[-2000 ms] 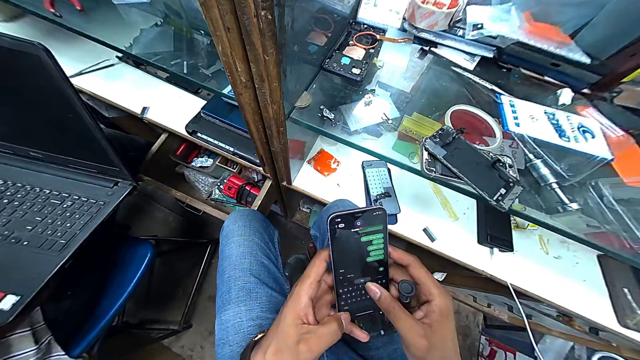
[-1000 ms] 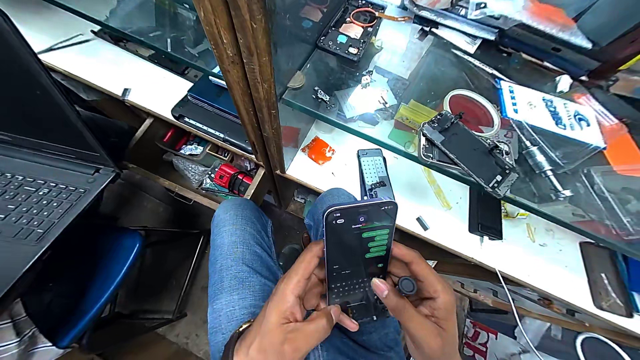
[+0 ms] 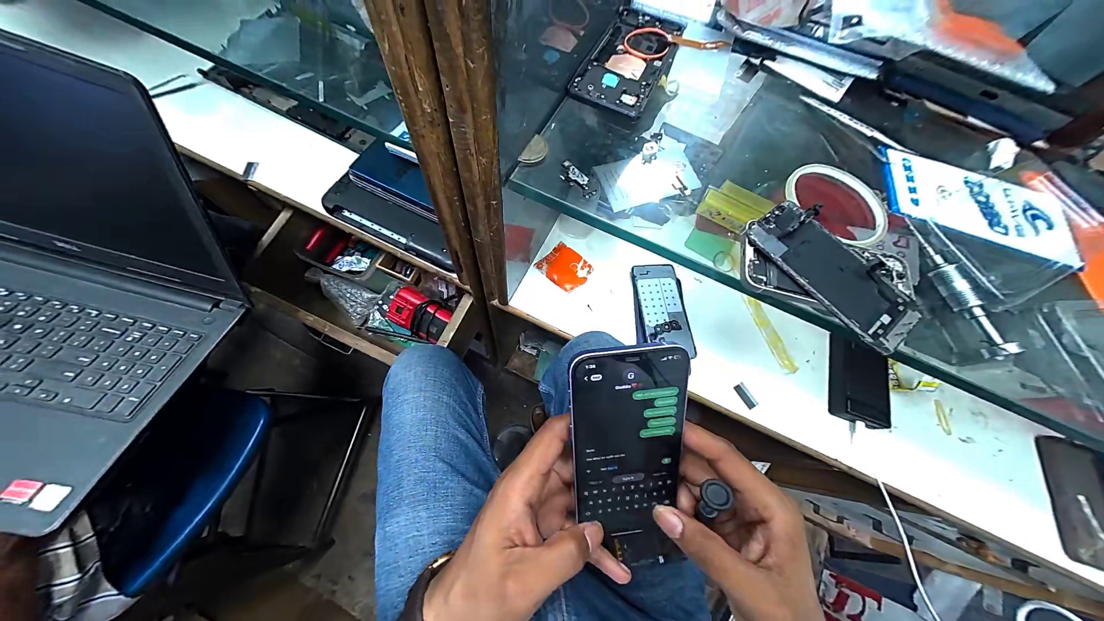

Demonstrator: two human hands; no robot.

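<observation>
A smartphone [image 3: 630,448] with a dark chat screen and keyboard is held upright above my lap. My left hand [image 3: 517,535] grips its left side, thumb at the lower left of the screen. My right hand [image 3: 750,526] holds the right side, thumb over the keyboard; a small round black object [image 3: 715,498] sits by its fingers. Just beyond the held phone, another phone [image 3: 662,302] lies on the white counter. An opened, disassembled phone [image 3: 832,267] rests on the glass shelf to the right.
An open laptop [image 3: 95,345] stands at left. Below the counter, an open drawer [image 3: 345,341] holds a red tool [image 3: 418,312]. A wooden post [image 3: 453,147] rises beside the glass shelf [image 3: 621,226]. A black device [image 3: 859,379] with a white cable lies right.
Both hands stay around the phone; my right thumb has shifted slightly over the keyboard. The view has shifted a little.
</observation>
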